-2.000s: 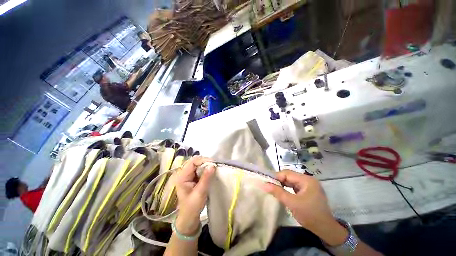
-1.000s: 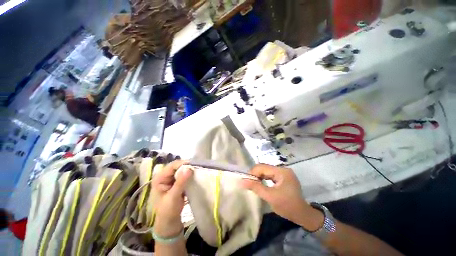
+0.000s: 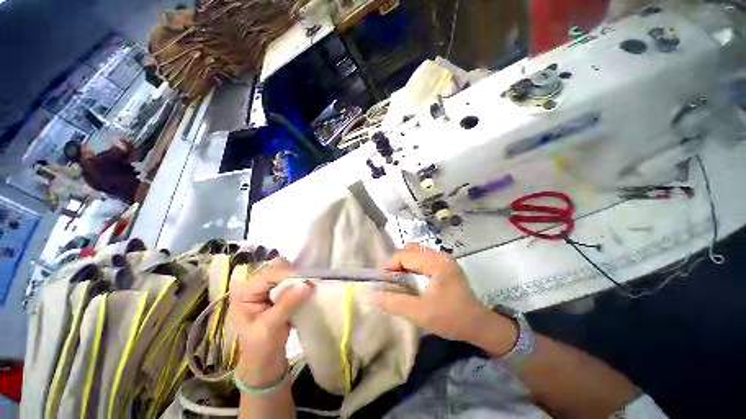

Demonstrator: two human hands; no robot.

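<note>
A beige panel (image 3: 372, 348) with one yellow line hangs below both hands, in front of the sewing machine. Its dark grey edge (image 3: 343, 274) is stretched level between the hands. My left hand (image 3: 266, 315) pinches the left end of this edge between thumb and fingers. My right hand (image 3: 433, 295) pinches the right end. More beige cloth (image 3: 343, 229) rises behind the edge toward the needle area. The fingertips partly cover the ends of the edge.
A thick bundle of panels (image 3: 114, 344) stands at left, with a narrow beige strip (image 3: 192, 340) looping beside it. The white sewing machine (image 3: 523, 147) is at right, with red-handled scissors (image 3: 541, 215) and a purple tool (image 3: 491, 186) by it. A person (image 3: 110, 170) is far left.
The view has shifted right, so the machine and scissors appear further left. Both hands keep hold of the panel's edge, which now lies more level than two seconds ago.
</note>
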